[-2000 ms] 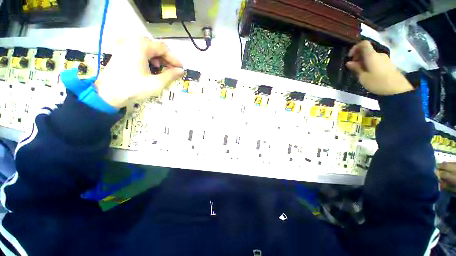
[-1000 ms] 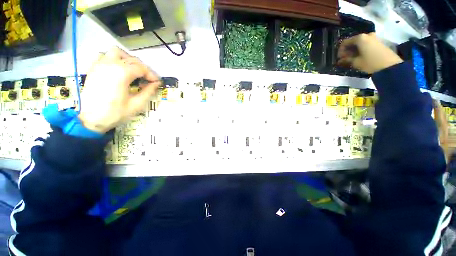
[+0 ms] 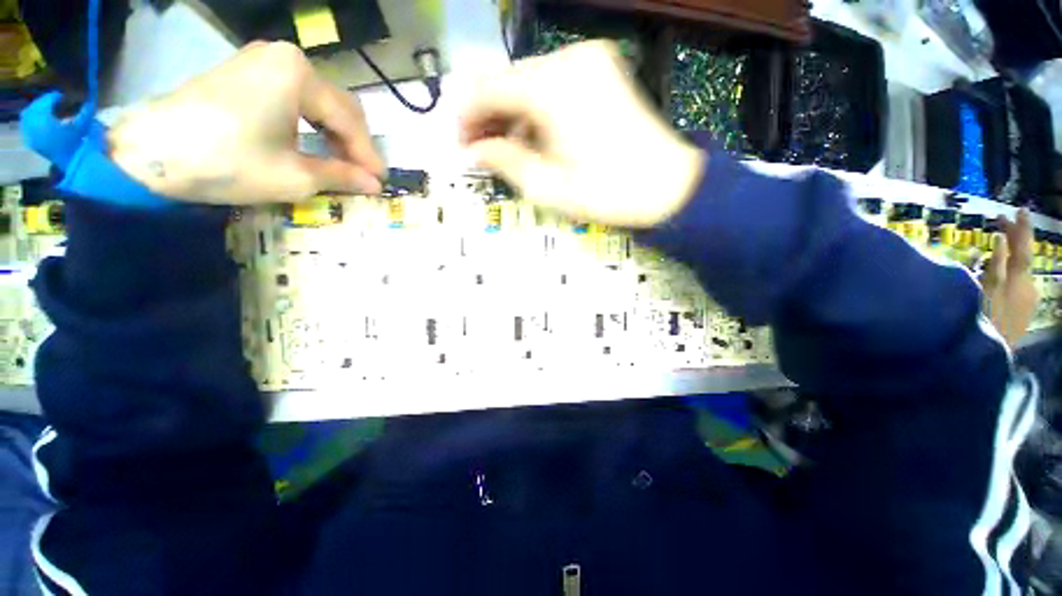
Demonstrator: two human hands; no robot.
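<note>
A row of cream-white circuit boards (image 3: 466, 291) lies in front of me, with yellow components (image 3: 314, 212) and black components (image 3: 404, 181) along the far edge. My left hand (image 3: 250, 134) is over the far edge at the left, thumb and index fingertips together beside a black component; I cannot tell whether they pinch a tiny part. My right hand (image 3: 571, 134) is blurred over the far edge near the middle, fingers curled together; whether it holds anything cannot be seen. A blue strap (image 3: 99, 163) is on my left wrist.
Behind the boards stand component bins with a green heap (image 3: 708, 99) and a dark heap (image 3: 821, 111). A brown-red slatted stack (image 3: 722, 14) is behind them. A machine with a black cable (image 3: 396, 91) is at the back left. Another person's hand (image 3: 1013, 279) is at the right edge.
My right hand has moved left from the right-hand dark bin to the boards' far edge, uncovering the bin. My left hand stays at the far edge, with its fingertips together. The view has shifted.
</note>
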